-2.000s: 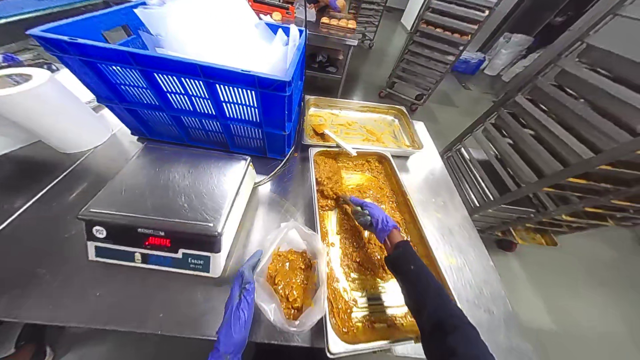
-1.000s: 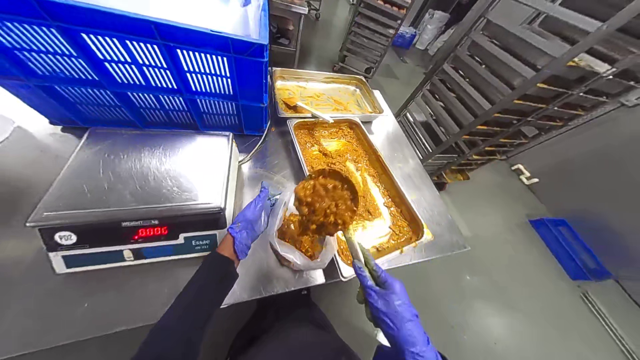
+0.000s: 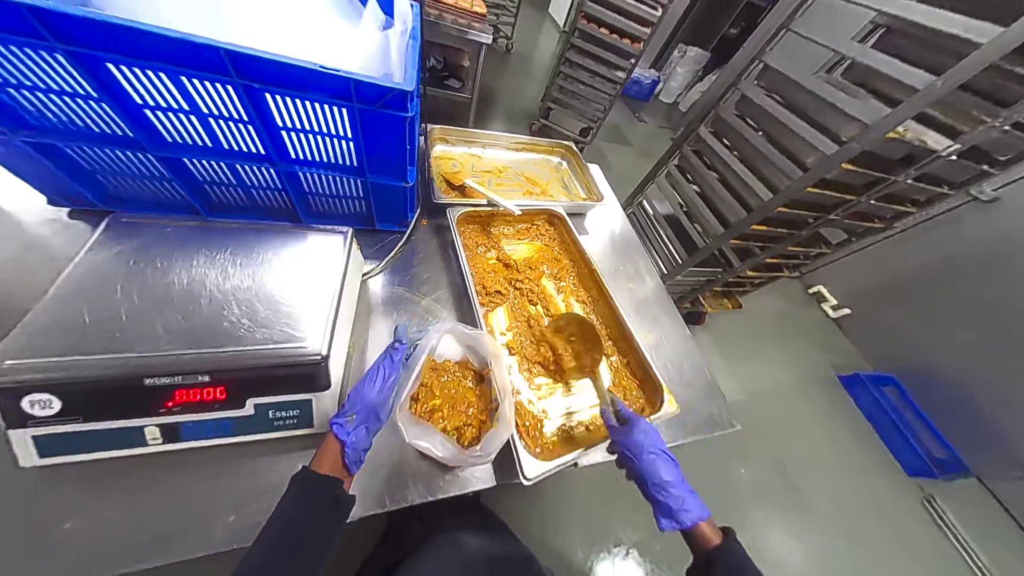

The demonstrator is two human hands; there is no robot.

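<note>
Purple gloves cover both hands. My right hand (image 3: 652, 468) grips the handle of a ladle (image 3: 574, 346), whose bowl rests in the brown, chunky food in a long steel tray (image 3: 596, 280). To the left of that tray stands a clear plastic bag (image 3: 494, 432) with its mouth spread wide and the same food (image 3: 452, 400) inside. My left hand (image 3: 372, 404) is against the bag's left side, its fingertips at the rim; whether they pinch the plastic is hard to see. A digital weighing scale (image 3: 184, 296) with a lit red display sits left of my left hand.
Behind the scale is a blue plastic crate (image 3: 240, 120) holding clear plastic. A second steel tray (image 3: 516, 168), smeared with sauce and holding a utensil with a pale handle (image 3: 490, 194), adjoins the long tray. Metal tray racks (image 3: 760, 144) stand to the right; a blue crate (image 3: 904, 424) is on the floor.
A second ago the ladle, full of food, was over the bag's mouth; now it is down in the long tray. The bag shows more food than two seconds ago.
</note>
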